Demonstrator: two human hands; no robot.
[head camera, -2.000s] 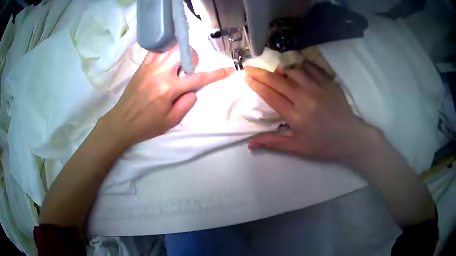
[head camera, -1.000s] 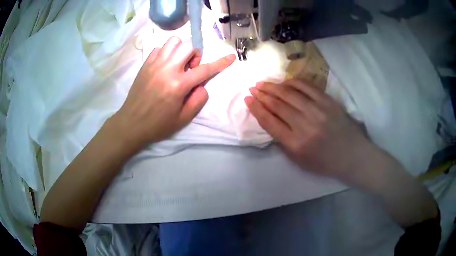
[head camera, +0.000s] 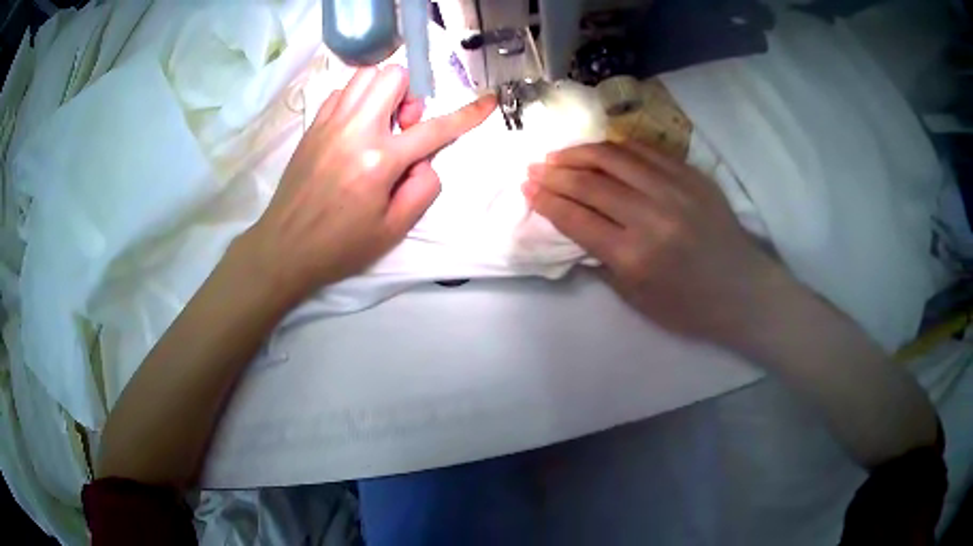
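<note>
White cloth (head camera: 469, 203) lies bunched under the machine head, brightly lit and washed out. My left hand (head camera: 363, 171) lies flat on it, index finger pointing to the left side of the metal presser foot (head camera: 511, 111), other fingers partly curled. My right hand (head camera: 651, 224) is right of and below the foot, fingers together on a fold of the cloth; its thumb is hidden, seemingly under the fold. Whether the foot is raised or lowered cannot be told.
A grey-blue rounded part (head camera: 361, 30) and a pale bar (head camera: 416, 53) hang left of the needle. A cream knob (head camera: 622, 96) is at right. More white cloth is heaped at left (head camera: 128, 192) and right (head camera: 832, 181). The white table (head camera: 480, 373) curves in front of my lap.
My right hand has drawn back from the foot, and its thumb has gone out of sight. The cloth's near edge has shifted up, baring more table and a small dark spot.
</note>
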